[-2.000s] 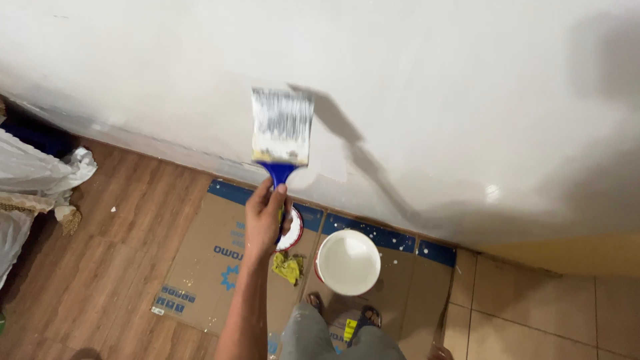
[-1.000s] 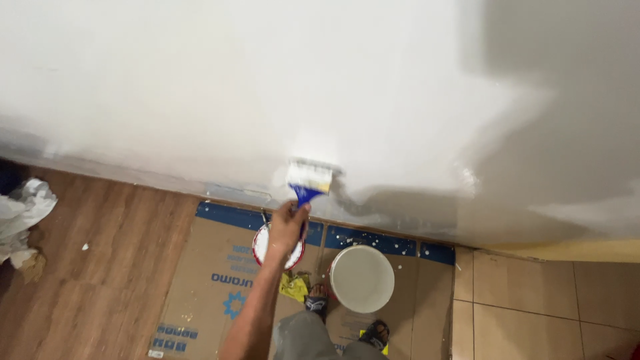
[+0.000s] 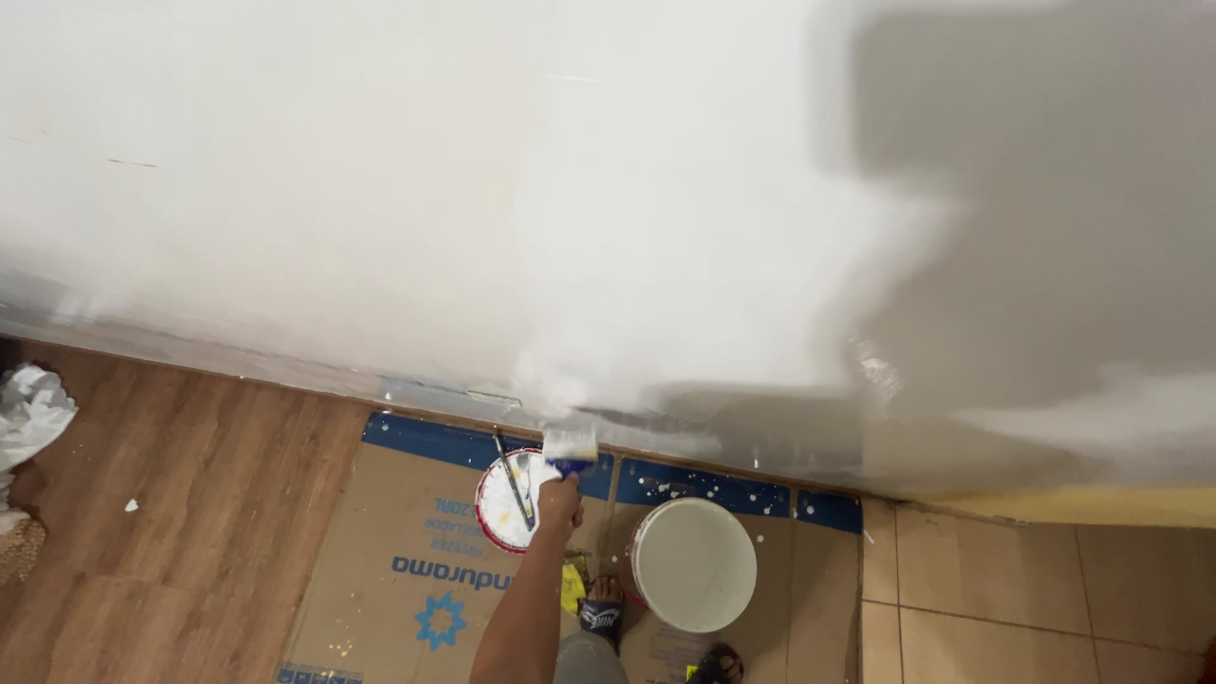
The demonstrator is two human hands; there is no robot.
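My left hand (image 3: 560, 503) grips the blue handle of a wide flat paintbrush (image 3: 571, 446), its bristles coated in white. The bristles are at the foot of the white wall (image 3: 589, 237), just above the cardboard; whether they touch the wall cannot be told. Under and beside the hand is a round white lid or container with a red rim (image 3: 486, 508), with a thin brush or stick (image 3: 514, 480) lying across it. To the right stands a round bucket of whitish paint (image 3: 695, 565). My right hand is out of view.
Flattened cardboard (image 3: 380, 560) with blue edging and paint spots covers the floor along the wall. My sandaled feet (image 3: 601, 608) are beside the bucket, near a yellow crumpled item (image 3: 572, 587). White plastic (image 3: 33, 413) lies on the wood floor at left; tiles (image 3: 988, 570) are at right.
The brush in my left hand has come down from in front of the wall to its foot, beside the red-rimmed round. The view has shifted.
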